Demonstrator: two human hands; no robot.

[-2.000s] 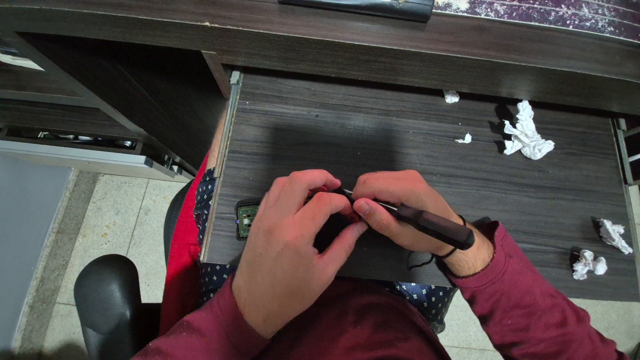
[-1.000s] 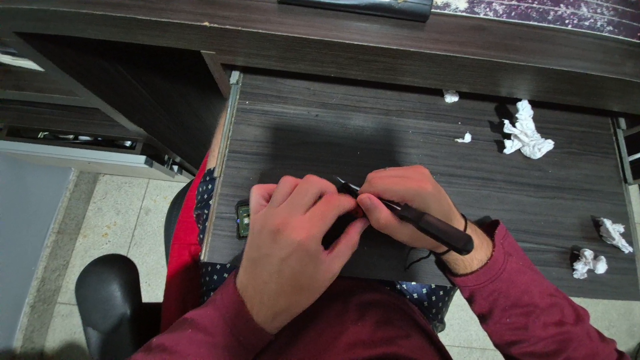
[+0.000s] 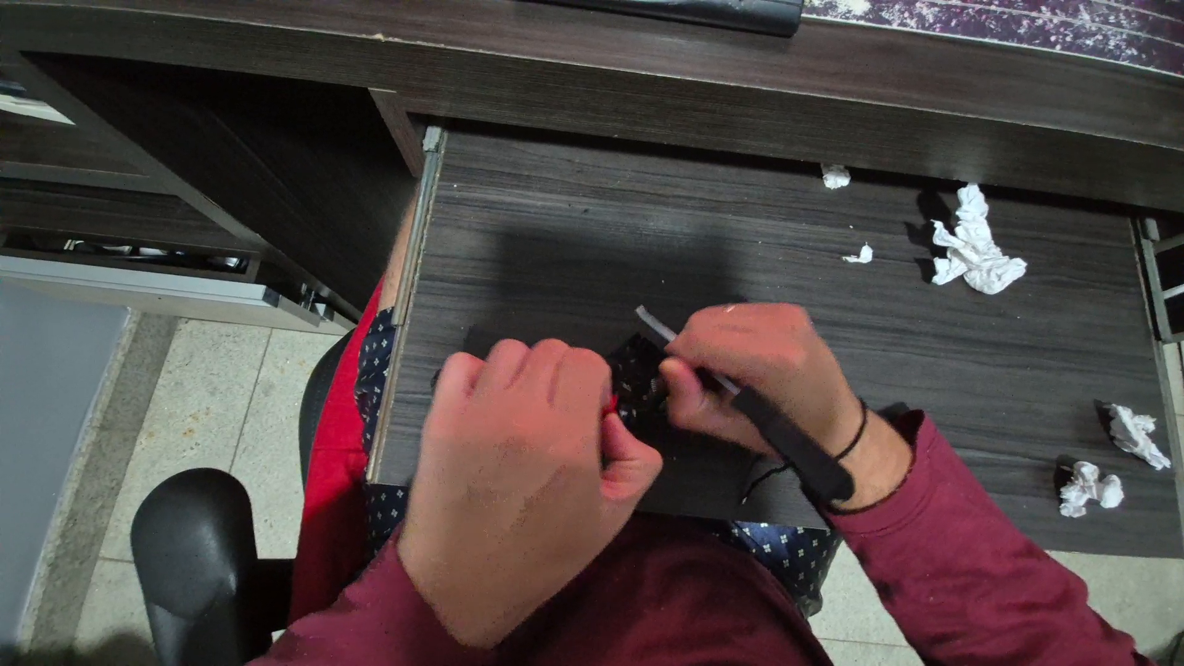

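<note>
My left hand (image 3: 532, 444) is closed on a small black device (image 3: 638, 375) with a bit of red at its edge; the fingers cover most of it. Between thumb and fingers, my right hand (image 3: 758, 370) holds a black-handled tool with a thin metal shaft (image 3: 794, 444), its kind not certain. The handle slants down toward the wrist, and the metal tip points up and left, just above the device. Both hands are over the dark wood-grain pull-out shelf (image 3: 592, 222), near its front edge.
Crumpled white paper (image 3: 979, 245) lies at the shelf's right, with smaller pieces (image 3: 1091, 488) near the right front. The desk edge (image 3: 592, 74) runs behind. A black chair armrest (image 3: 194, 536) stands at lower left, beside an open drawer (image 3: 139, 277).
My left hand has turned and closed more tightly, showing more of the black device between the hands. The green circuit board seen at the left hand's outer side is out of sight. The tool's tip now stands clear.
</note>
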